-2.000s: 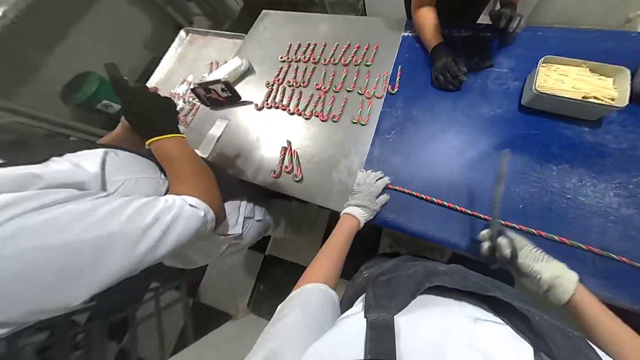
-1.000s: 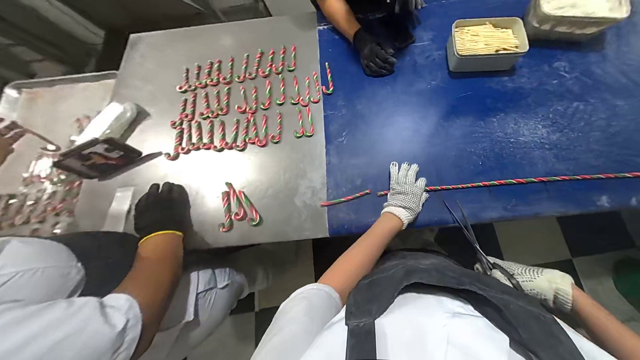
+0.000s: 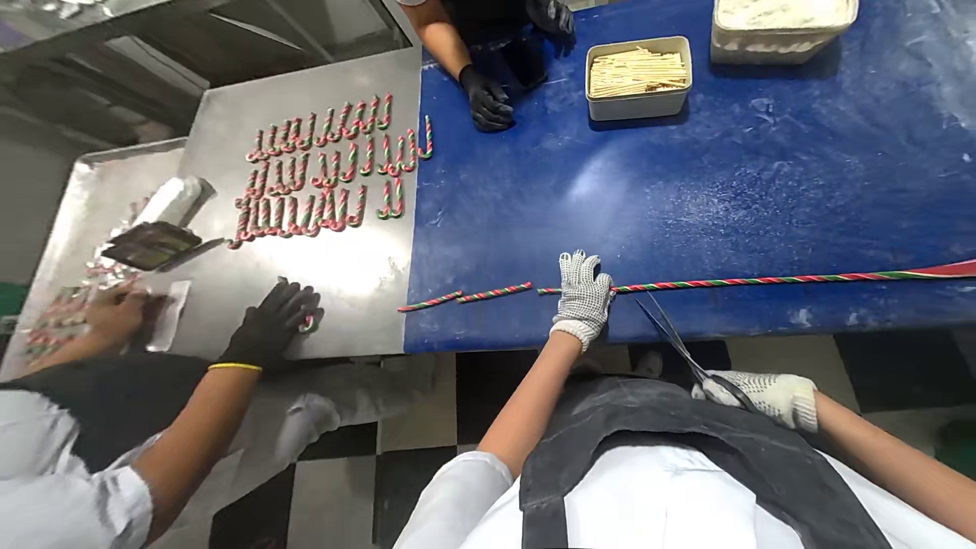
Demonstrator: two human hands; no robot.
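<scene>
My left hand (image 3: 583, 297), in a white dotted glove, lies over the left end of a long red, green and white twisted candy rope (image 3: 732, 282); whether its fingers grip the rope cannot be told. Two cut candy pieces, one (image 3: 494, 293) beside the other (image 3: 431, 302), lie left of that hand on the blue table. My right hand (image 3: 751, 393), gloved too, holds metal scissors (image 3: 675, 335) near the table's front edge, their blades parted and pointing at the rope just right of my left hand. At the far right the rope widens into a thicker red part.
Rows of candy canes (image 3: 305, 217) lie on the steel table (image 3: 343, 282) at left. A co-worker's black-gloved hand (image 3: 274, 320) rests near its front edge, another's (image 3: 488, 99) at the back. A tub of sticks (image 3: 640, 76) and a tub of white powder (image 3: 781, 30) stand behind.
Two cut pieces now lie left of my left hand; one second ago there was one. The co-worker's black-gloved hand at left has moved onto the canes near the steel table's front edge. The view has shifted.
</scene>
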